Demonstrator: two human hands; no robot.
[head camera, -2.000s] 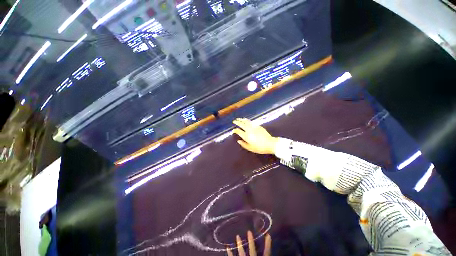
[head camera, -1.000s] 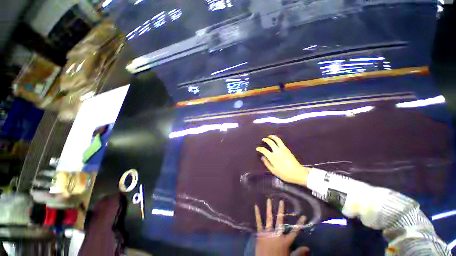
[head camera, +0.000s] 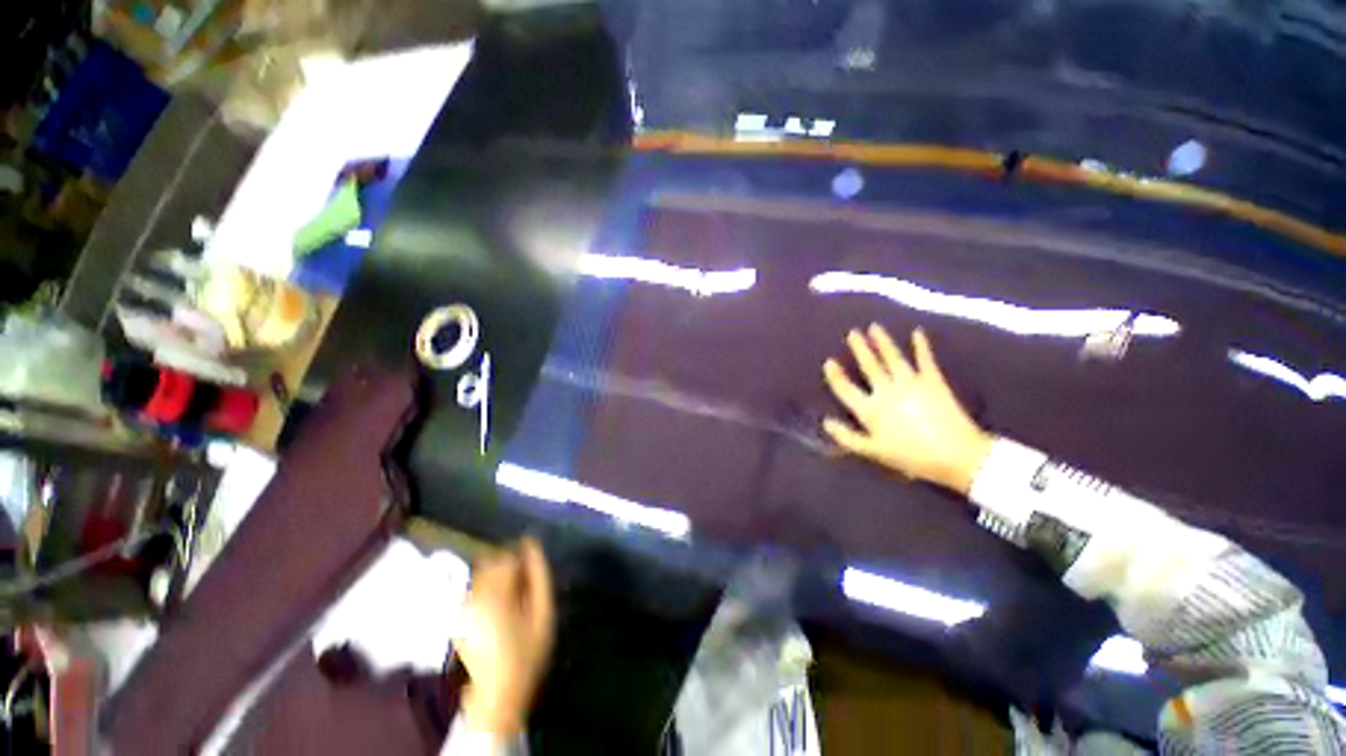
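A maroon cut fabric panel lies under the clear, glossy template top sheet, with an orange-brown strip along its far side. My right hand lies palm down on the sheet over the panel, fingers spread, holding nothing. My left hand is off the template at the table's front edge, beside loose maroon cloth. It is blurred, with fingers close together; whether it grips anything cannot be told.
A white ring and a small thin tool with a loop lie on the black table left of the template. Behind them are a white sheet and a green item. Red and black items sit at far left.
The view has turned left and down. My left hand has moved off the template to the left, near the loose cloth. My right hand stays spread on the sheet.
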